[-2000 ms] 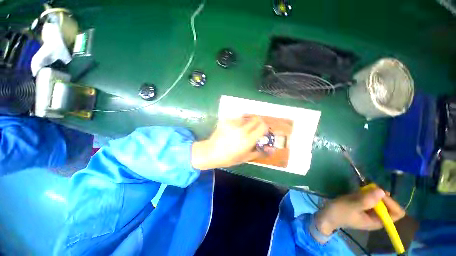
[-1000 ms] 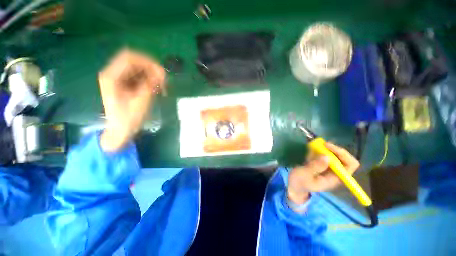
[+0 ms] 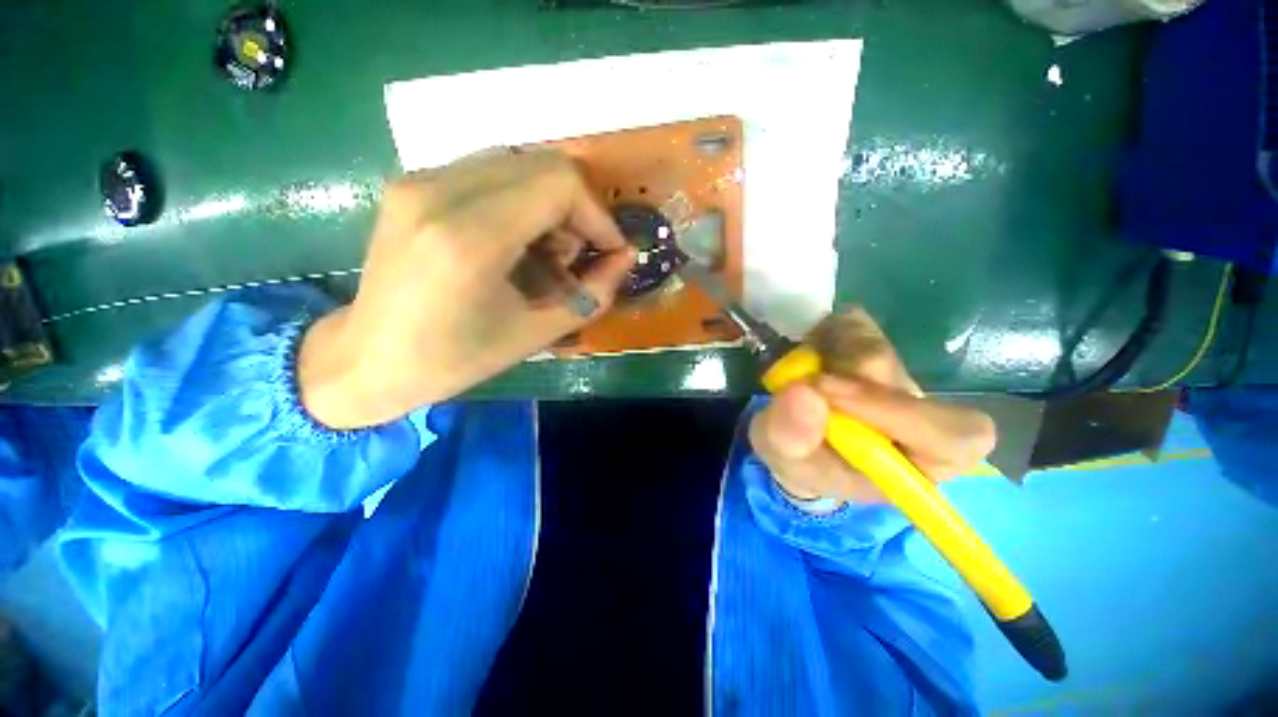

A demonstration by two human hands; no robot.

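A black round PCB [image 3: 653, 266] sits in the centre seat of the orange-brown fixture [image 3: 666, 157], which lies on a white backing sheet [image 3: 796, 182]. My left hand [image 3: 470, 273] covers the fixture's left side, thumb and finger pinched at the PCB's left edge. A thin silvery solder wire [image 3: 210, 290] runs from the left into this hand; its end at the fingers is hard to make out. My right hand [image 3: 862, 427] holds the yellow-handled soldering iron [image 3: 932, 511], its metal tip pointing at the PCB's right side; whether they touch is unclear.
Two loose round PCBs lie at the left, one higher [image 3: 254, 48] and one lower [image 3: 128, 189]. A blue box [image 3: 1191, 140] stands at the far right with cables below it. A pale container [image 3: 1100, 11] is cut off at the top right.
My left hand has come from the bench at the left to the PCB. The iron's tip has moved in from the right to the PCB. The view is closer to the fixture.
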